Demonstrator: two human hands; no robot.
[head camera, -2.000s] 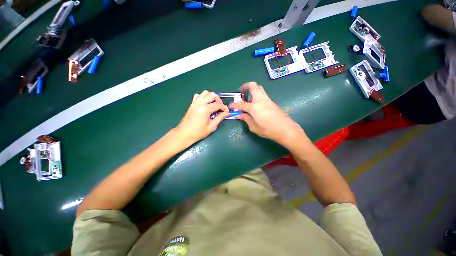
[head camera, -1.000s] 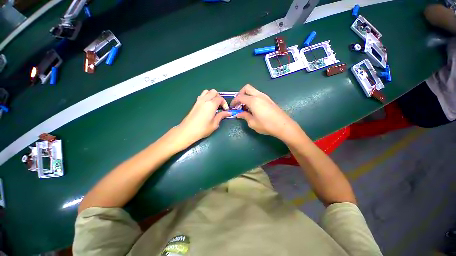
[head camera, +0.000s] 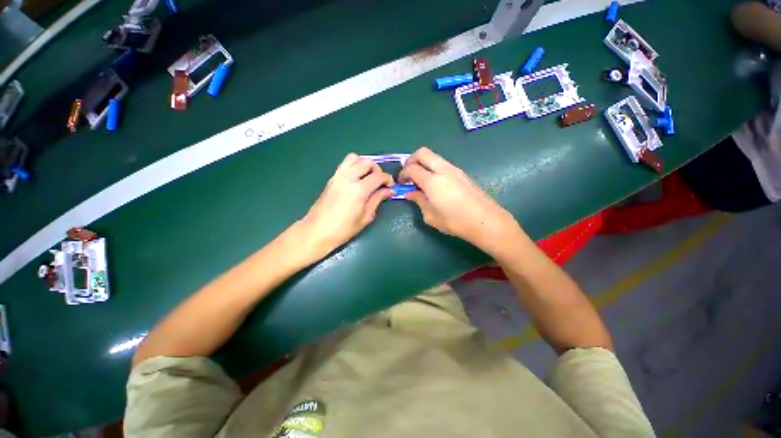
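A white housing (head camera: 387, 158) is held between my hands above the green bench, at the middle of the view. A blue cell (head camera: 400, 192) lies along its near edge. My left hand (head camera: 347, 198) grips the left end of the housing, with thumb and fingertips at the cell's left end. My right hand (head camera: 441, 190) grips the right end, with its thumb at the cell's right end. My fingers hide both ends and much of the inside of the housing.
Two housings (head camera: 485, 122) with blue cells and brown parts (head camera: 577, 115) lie ahead right. More units (head camera: 632, 130) lie further right, near another person's arm (head camera: 758, 27). Stacked units (head camera: 84, 272) lie at left. A white rail (head camera: 257, 130) separates the belt, which carries units (head camera: 199, 72).
The units on the belt have moved to the right and away. My hands stay in place, and their fingers have shifted slightly around the housing and blue cell.
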